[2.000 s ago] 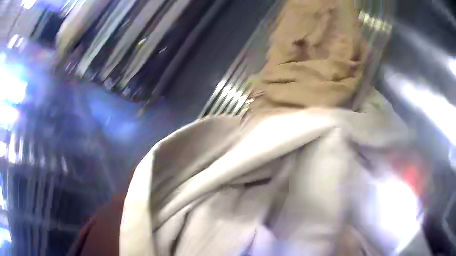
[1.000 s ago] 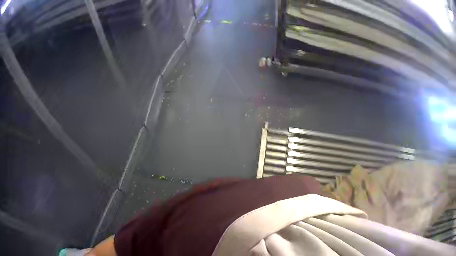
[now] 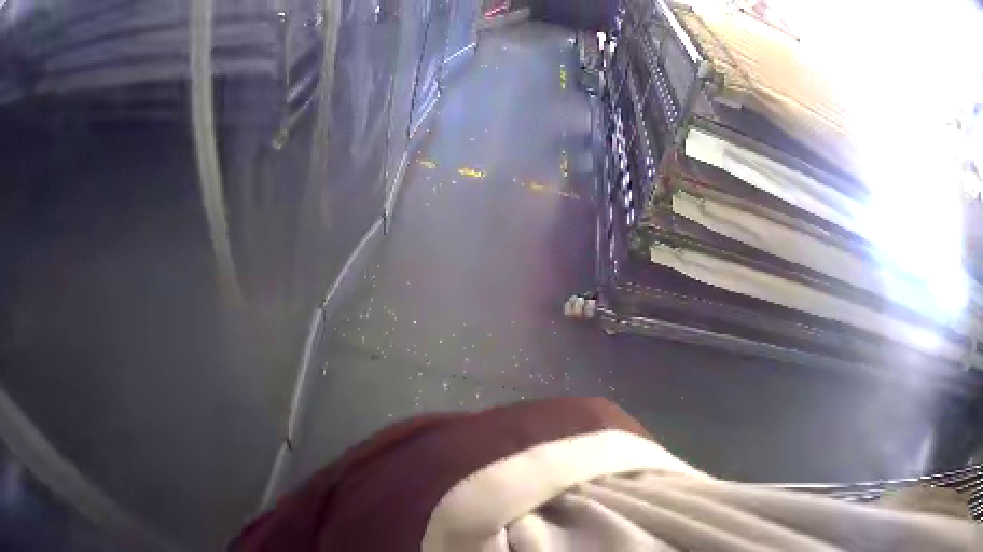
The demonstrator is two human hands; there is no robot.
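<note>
A cream curtain with a broad pale band along its edge fills the bottom centre and runs off to the lower right in long, loose folds. Dark maroon cloth lies against its left side; it looks like a sleeve, but its lower end is cut off by the picture's bottom edge. Neither my left hand nor my right hand shows. What holds the curtain is hidden.
A rack of stacked layers with pale cloth strips stands at right, its lower corner above the dark floor. Translucent sheeting hangs at left. Metal rods and a little tan cloth show at lower right.
The view has swung away from the rod frame and tan cloth, which now barely show at lower right. The stacked rack shows more fully. The hand at lower left has left the picture.
</note>
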